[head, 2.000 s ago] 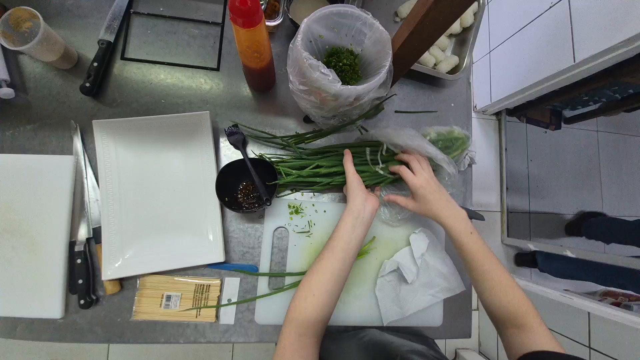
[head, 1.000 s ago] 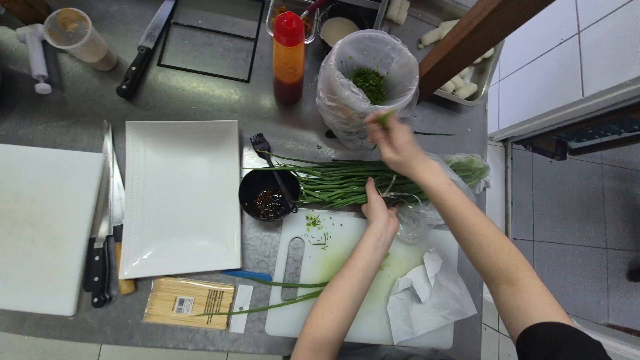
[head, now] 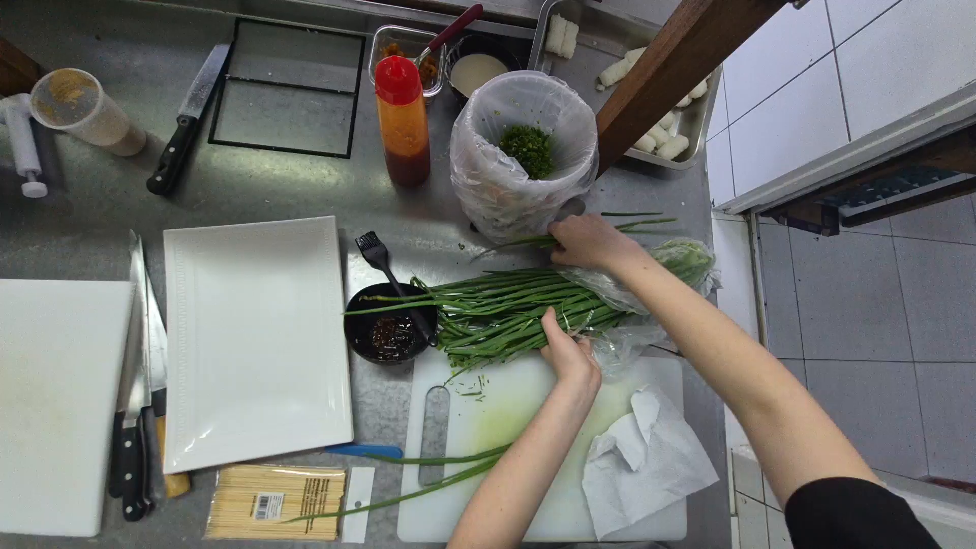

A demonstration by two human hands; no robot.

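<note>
A large bunch of long green chives (head: 518, 305) lies across the steel counter at the back edge of a white cutting board (head: 488, 404), its right end in a clear plastic bag (head: 629, 339). My left hand (head: 570, 354) grips the near side of the bunch, by the bag. Behind the bunch, my right hand (head: 591, 242) has its fingers closed on a few separate chives (head: 637, 225). A bag-lined tub (head: 496, 175) with chopped greens (head: 528, 151) stands just beyond it. Loose chives (head: 435, 482) and a crumpled paper towel (head: 648, 461) rest on the board.
Left of the bunch are a black bowl (head: 390, 335) with a brush (head: 381, 255), a white plate (head: 258, 343) and knives (head: 136, 412). Packed skewers (head: 276, 503) lie in front. A sauce bottle (head: 402, 122), a wooden post (head: 671, 72) and a metal tray (head: 690, 149) stand behind.
My right hand has come down from beside the tub to behind the bunch; two seconds ago it was at the bunch's bagged end. My left hand stays on the bunch.
</note>
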